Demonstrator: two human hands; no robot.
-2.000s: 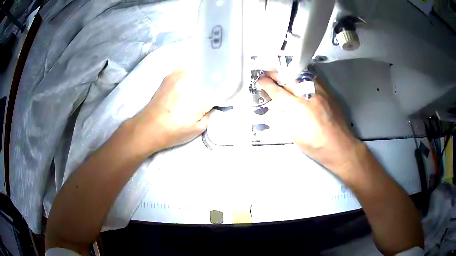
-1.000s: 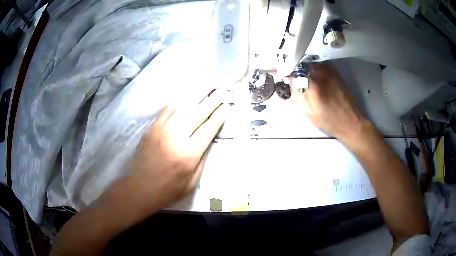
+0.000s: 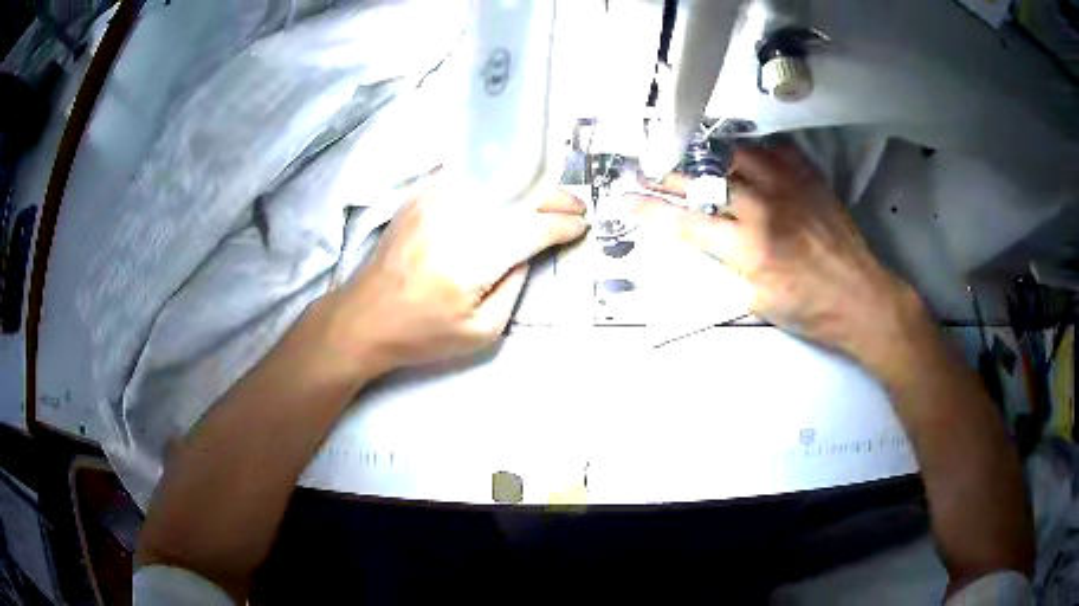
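The pale grey-white garment piece (image 3: 201,296) lies bunched over the table's left side and runs toward the needle area. My left hand (image 3: 456,266) grips its edge left of the presser foot (image 3: 609,184), thumb and fingers close together. My right hand (image 3: 793,231) is right of the foot, fingers pointing toward it; a pale cloth edge shows below the palm. Its fingertips are partly behind a metal machine part and washed out by glare, so its grip is unclear. Dark openings of the needle plate (image 3: 618,285) show between the hands.
The white machine arm (image 3: 911,71) and tension knob (image 3: 787,77) stand at the upper right. A pale lamp-like bar (image 3: 509,107) hangs above my left fingers. Thin tools (image 3: 1023,367) stand at the table's right. The white table's front edge (image 3: 639,495) curves below.
My left hand has moved up and right toward the foot, its fingers drawing together. The cloth on the left has shifted and refolded. A dark round patch beside the foot is no longer visible.
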